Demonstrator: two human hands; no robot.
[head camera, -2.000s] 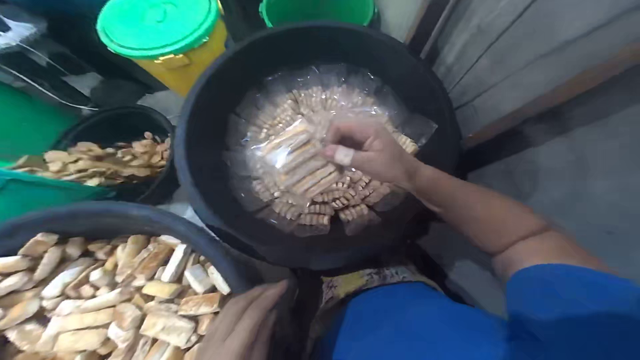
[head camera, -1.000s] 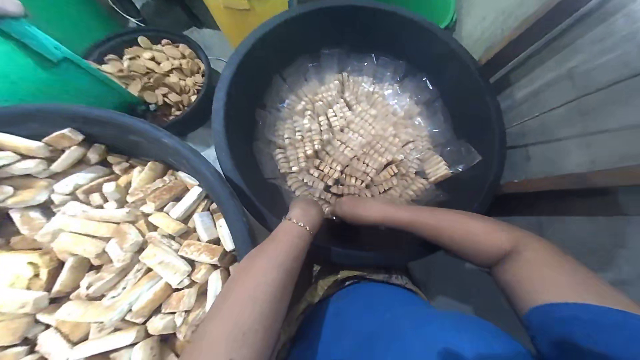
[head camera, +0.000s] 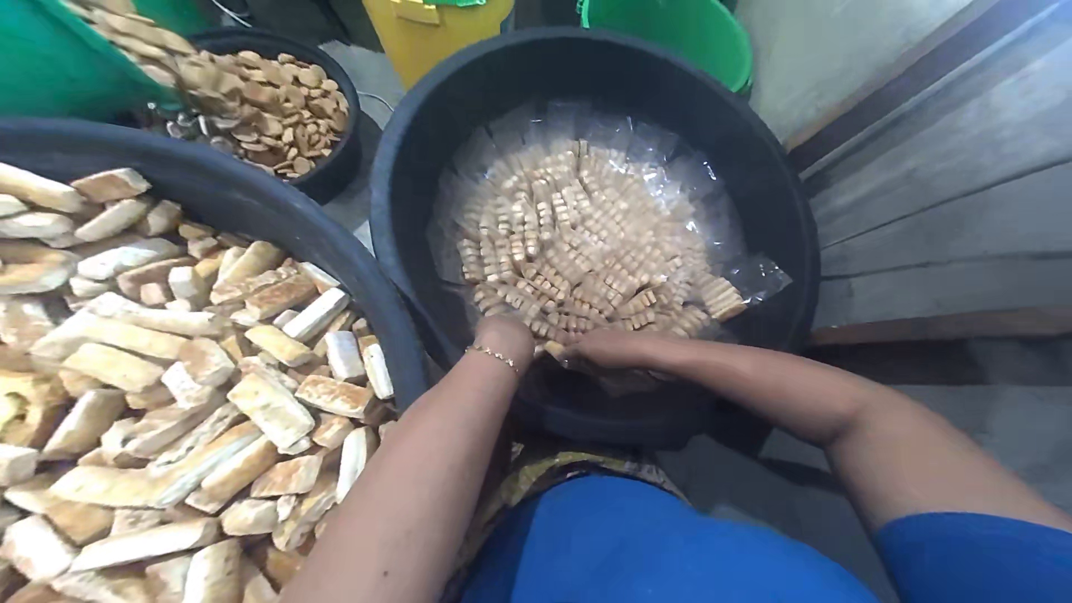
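Note:
A large black round tub (head camera: 394, 167) holds many clear plastic packets of stacked bread sticks (head camera: 586, 234), laid in a ring with their film edges toward the tub wall. My left hand (head camera: 507, 337), with a thin bracelet at the wrist, reaches down inside the tub's near side. Close to its right is my right hand (head camera: 599, 347), by the near packets. A small pale piece (head camera: 550, 350) shows between the two hands. The fingers of both hands are hidden, so what they grip cannot be told. One packet (head camera: 722, 297) lies at the right of the pile.
A second black tub (head camera: 251, 188) full of loose bread sticks (head camera: 268, 410) stands at the left. Behind it, flat round pieces (head camera: 289, 109) fill a smaller black basin beside a green container (head camera: 75, 67). Yellow (head camera: 444, 33) and green (head camera: 687, 33) buckets stand behind; a plank wall (head camera: 946, 226) is right.
Two seconds ago my right hand was over the packets with one packet, and my left was at the left tub's rim. Both hands are now together at the near side of the packet tub.

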